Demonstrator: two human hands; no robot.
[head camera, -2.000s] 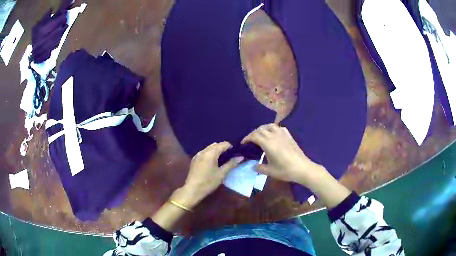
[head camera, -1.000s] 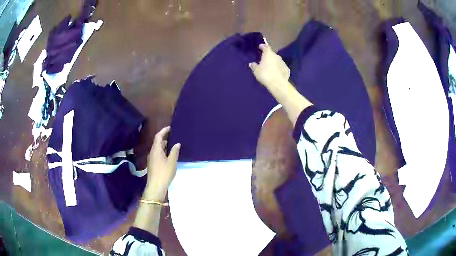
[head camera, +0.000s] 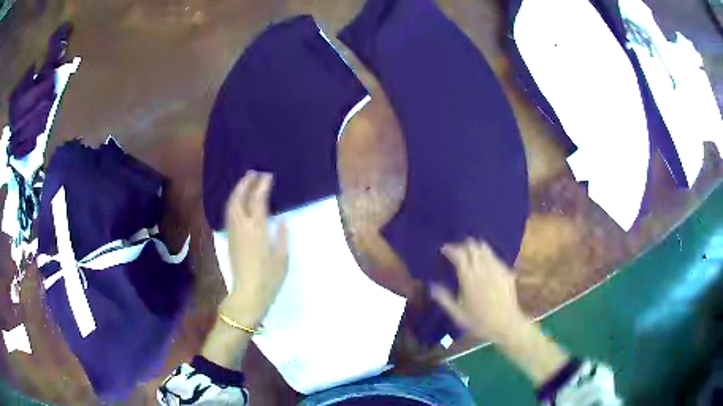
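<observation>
A dark purple panel stack (head camera: 277, 111) lies folded at centre left, its folded part covering the upper end of a large white curved sheet (head camera: 333, 317). My left hand (head camera: 255, 230) rests over the fold edge, fingers apart, holding nothing visible. A second long curved purple panel (head camera: 464, 135) lies to the right. My right hand (head camera: 480, 289) is slightly blurred over its lower part, fingers spread; I see nothing held. A small white piece (head camera: 446, 341) shows at that panel's lower end.
A tied purple bundle (head camera: 119, 317) with pale strips lies at left. Scraps and small purple pieces (head camera: 36, 111) lie beyond it. White curved shapes (head camera: 591, 103) over purple lie at right. The table edge (head camera: 591, 295) curves at lower right above the green floor.
My right hand has come down from the left stack's top to the right panel's lower part. My left hand has moved onto the fold. The left stack's top has been folded down further.
</observation>
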